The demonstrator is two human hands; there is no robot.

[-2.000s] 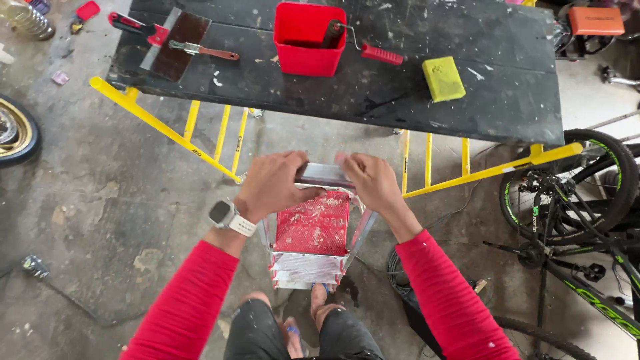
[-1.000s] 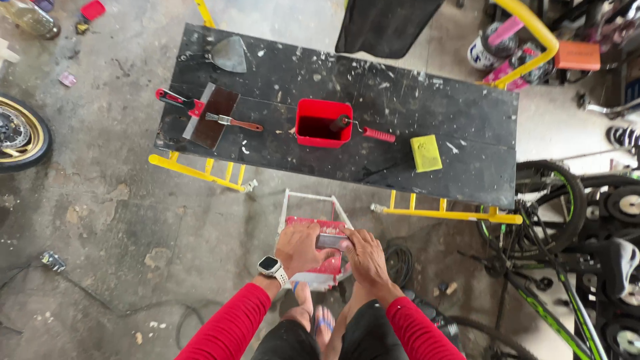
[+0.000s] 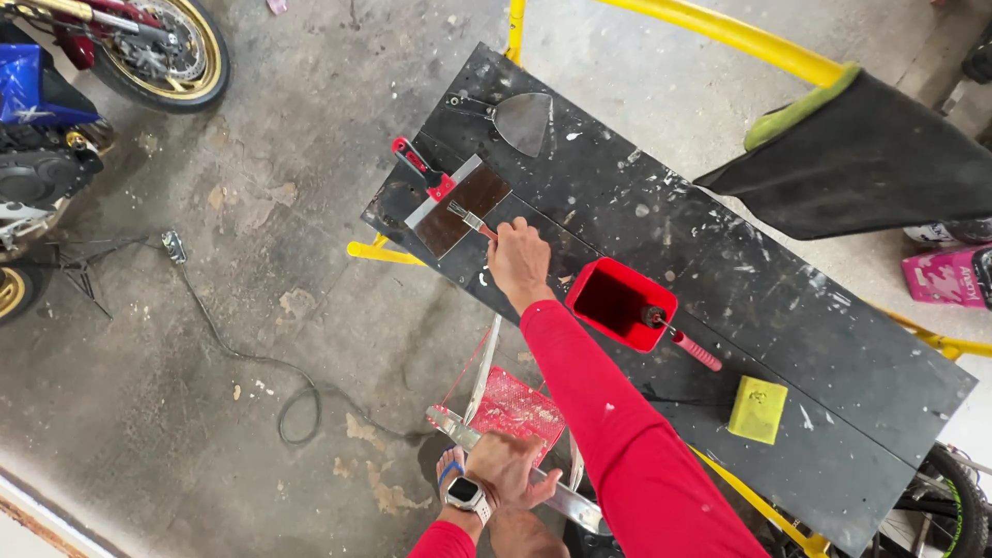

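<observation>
My right hand [image 3: 521, 260] is closed around the handle of a small paintbrush [image 3: 469, 218], whose bristles lie over a brown rectangular sheet or blade [image 3: 457, 211] beside a red-handled taping knife [image 3: 425, 169]. My left hand [image 3: 508, 469], with a watch at the wrist, rests on the metal top rail of a stepladder [image 3: 570, 502] with red mesh steps. Right of my right hand, a red bucket [image 3: 620, 302] holds a small paint roller, its pink-red handle [image 3: 696, 350] over the rim. A yellow sponge [image 3: 758, 409] and a wide scraper [image 3: 525, 124] lie on the black platform.
The black work platform [image 3: 821, 325] has yellow tubular supports [image 3: 721, 35]. Dark cloth [image 3: 860, 163] hangs at the upper right, near a pink container [image 3: 945, 277]. A cable [image 3: 263, 358] lies on the floor at left, near a motorcycle wheel [image 3: 167, 58]. A bicycle wheel [image 3: 949, 496] is lower right.
My right hand has left the stepladder's top and moved to the paintbrush on the platform, gripping its handle. My left hand remains at the ladder top. The view has turned and shifted.
</observation>
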